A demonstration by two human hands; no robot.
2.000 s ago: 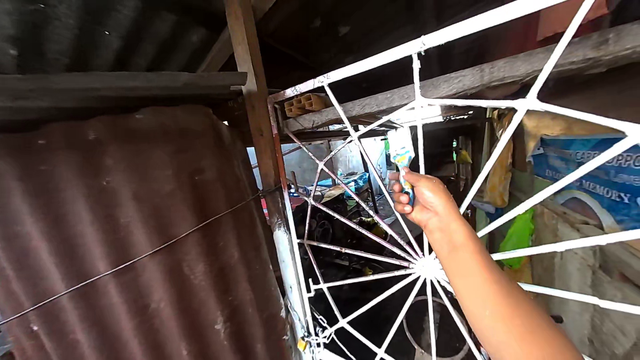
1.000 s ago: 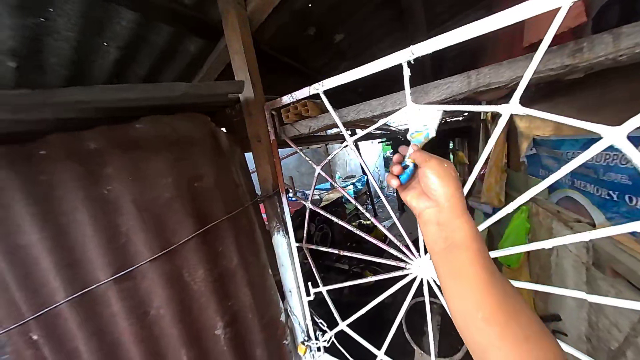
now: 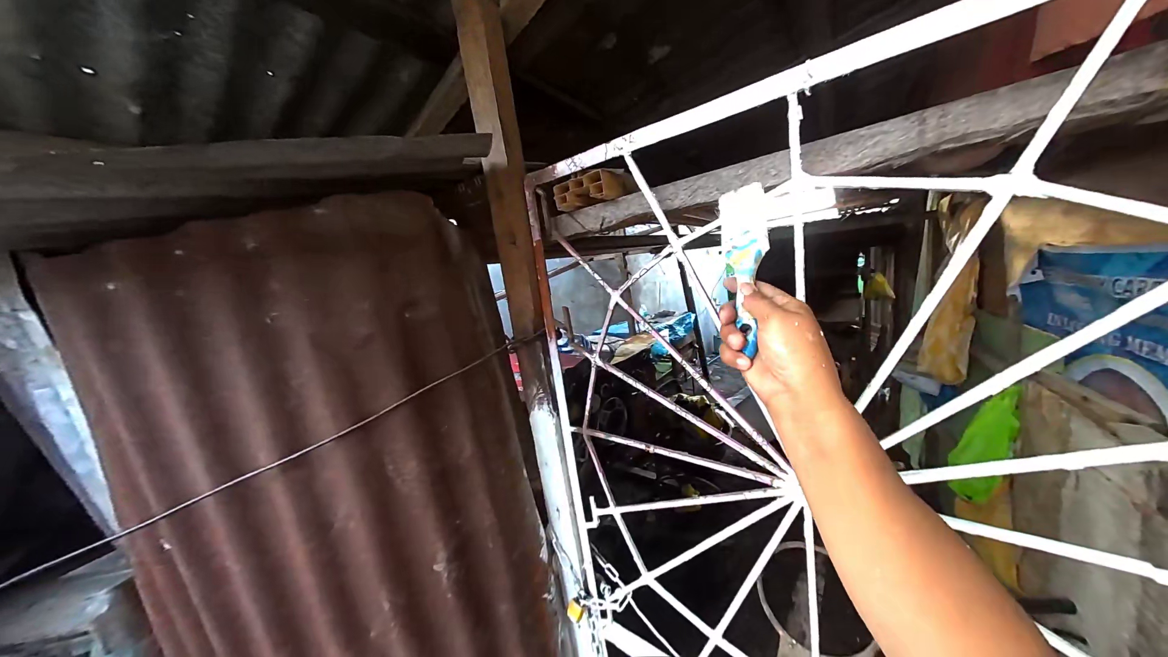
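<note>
One bare arm reaches in from the lower right; I take it as my right hand (image 3: 776,338), closed around the blue handle of a paintbrush (image 3: 744,242). The brush stands upright, its bristles and upper part coated in white paint, near a slanting bar of a metal gate (image 3: 922,36) with a spiderweb pattern. Whether the bristles touch the bar cannot be told. The right and top bars are white; those at the left, near the post, show patchy white over a darker, reddish surface. My left hand is out of view.
A rusty corrugated metal sheet (image 3: 301,411) covers the left, crossed by a wire (image 3: 319,444). Beside it rises a wooden post (image 3: 500,173). A chain with a brass padlock (image 3: 576,610) hangs at the gate's lower left. Behind are a hollow brick (image 3: 589,189), a green bag (image 3: 987,447) and a banner (image 3: 1095,310).
My right hand, still gripping the paintbrush, has shifted a little to the left along the web bars since one second ago.
</note>
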